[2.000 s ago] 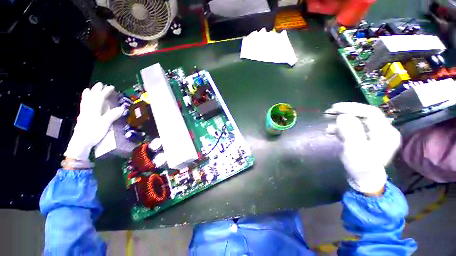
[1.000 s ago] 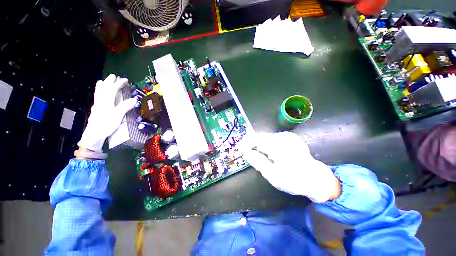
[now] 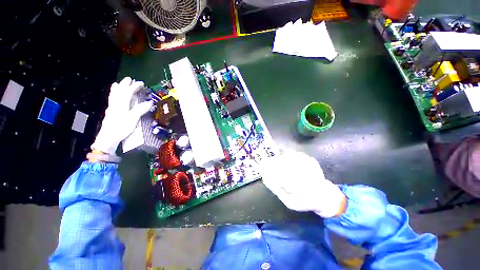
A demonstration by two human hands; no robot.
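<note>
The green power board [image 3: 231,138] lies slightly turned on the bench. It carries a long silver-white heatsink bar [image 3: 196,113] and two copper-red wound rings. My gloved left hand [image 3: 122,117] holds the finned heatsink block [image 3: 145,134] at the board's left side, thumb over its top. My gloved right hand [image 3: 297,179] is at the board's lower right corner, fingers together over the small parts. Any thin tool in its fingers cannot be made out. A green open pot [image 3: 317,117] with a dark inside stands upright right of the board.
A second power board [image 3: 421,79] lies at the right, with a person's pink sleeve [image 3: 464,166] below it. White folded paper [image 3: 304,41] lies behind the pot. A white fan [image 3: 171,13] stands at the back left. Black bins [image 3: 50,153] with labels are at the left.
My right hand has come left from beside the second board to the near board's lower right corner. My left hand keeps its hold on the heatsink. The view has shifted slightly.
</note>
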